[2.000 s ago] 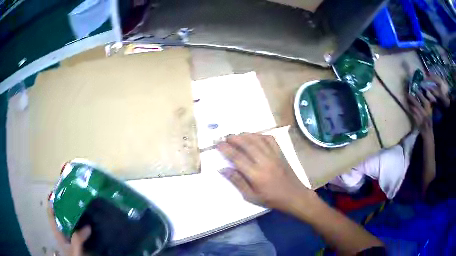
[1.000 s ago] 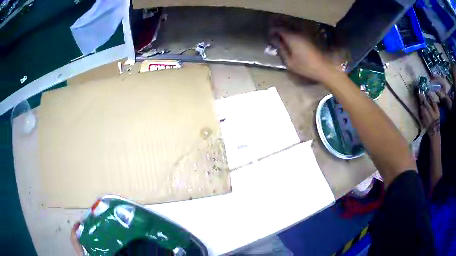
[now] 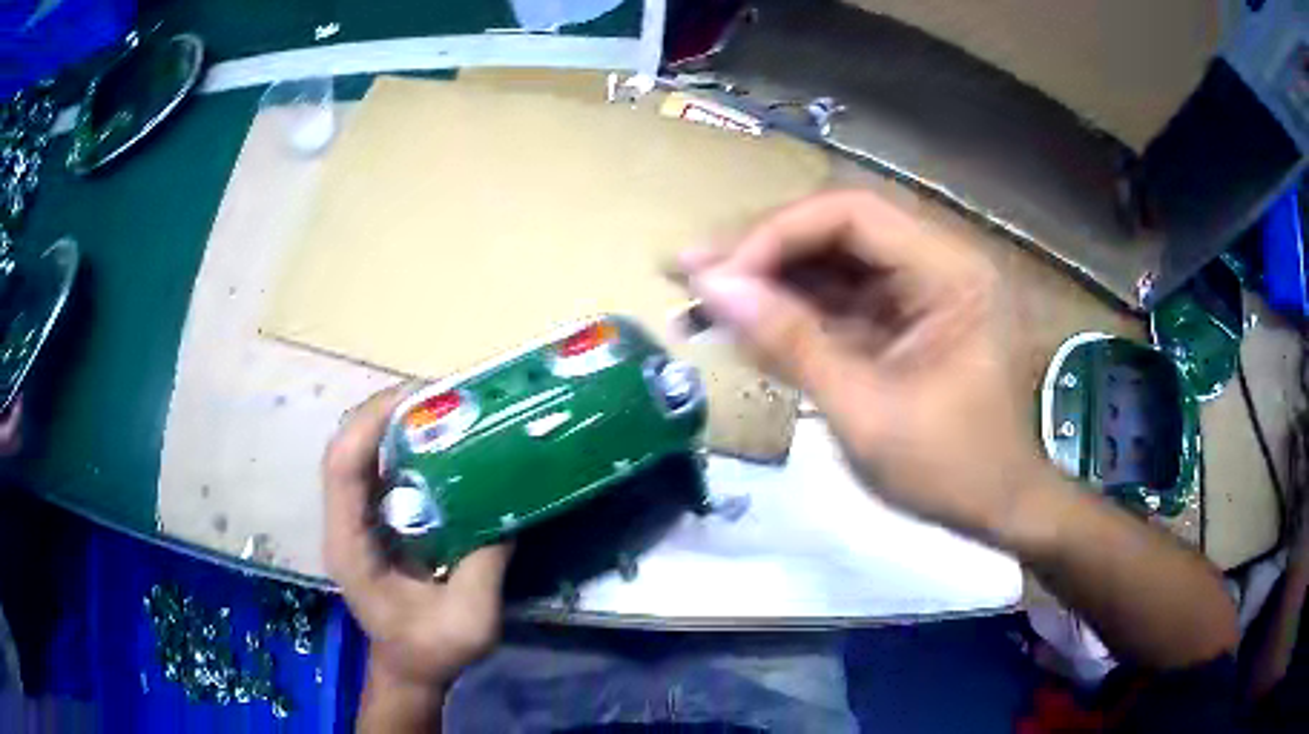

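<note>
My left hand [image 3: 416,588] holds a glossy green car body shell [image 3: 553,445] over the bench's front edge, fingers round its left end. The shell's end faces me, with red-orange tail lights [image 3: 586,340] in chrome rims and a silver-white round lamp [image 3: 409,509] at each side. The shell's dark hollow shows below. My right hand [image 3: 876,359] is raised just right of the shell, slightly blurred, with thumb and forefinger pinched together. A small dark bit [image 3: 695,318] shows at the fingertips; what it is cannot be told.
A brown cardboard pad [image 3: 488,215] and white paper sheets [image 3: 919,566] lie on the bench. A cardboard shield [image 3: 976,158] stands behind. Waiting green shells [image 3: 1127,416] lie right, others left. A blue bin [image 3: 230,645] with shiny parts is below left. A clear cup [image 3: 309,115] stands behind.
The view has swung left. My right hand has come back from the cardboard shield to beside the shell. The shell is raised and turned, its tail-light end now facing me.
</note>
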